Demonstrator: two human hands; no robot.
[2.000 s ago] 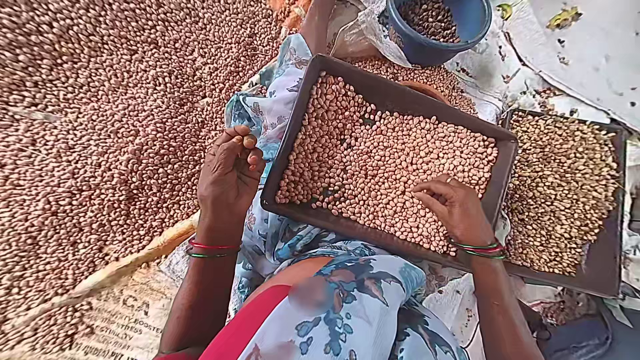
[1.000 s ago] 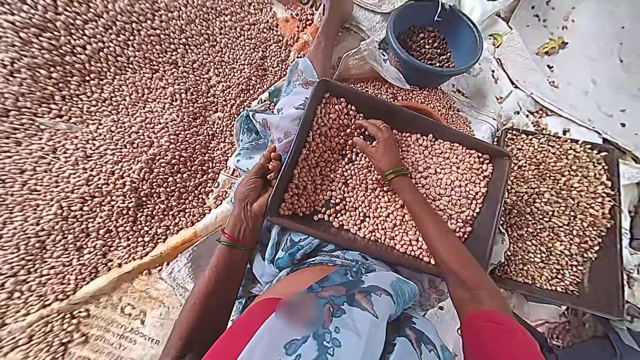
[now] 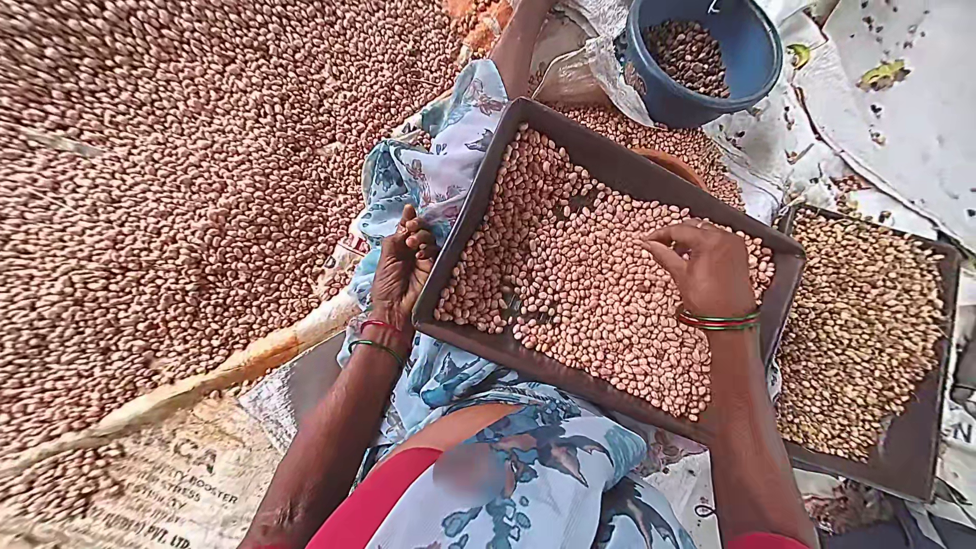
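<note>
A dark rectangular tray (image 3: 534,366) lies tilted across the lap, holding many pinkish-brown nuts or beans (image 3: 610,282), with small gaps showing its bottom. My right hand (image 3: 705,263) is over the right part of the tray, thumb and index finger close together just above the pieces; whether something is pinched between them cannot be told. Just outside the tray's left wall, my left hand (image 3: 404,267) is palm up with curled fingers, and what it may hold is not clear. Both wrists wear red and green bangles.
A large heap of similar nuts or beans (image 3: 191,168) spreads on the left, bordered by a rolled sack edge (image 3: 221,374). At the right lies a second dark tray (image 3: 907,457) of paler pieces. A blue plastic tub (image 3: 743,61) with dark pieces stands beyond, beside a smaller pile (image 3: 640,130).
My right hand has moved from the upper left part of the tray to its right part. My left hand stays beside the tray's left wall.
</note>
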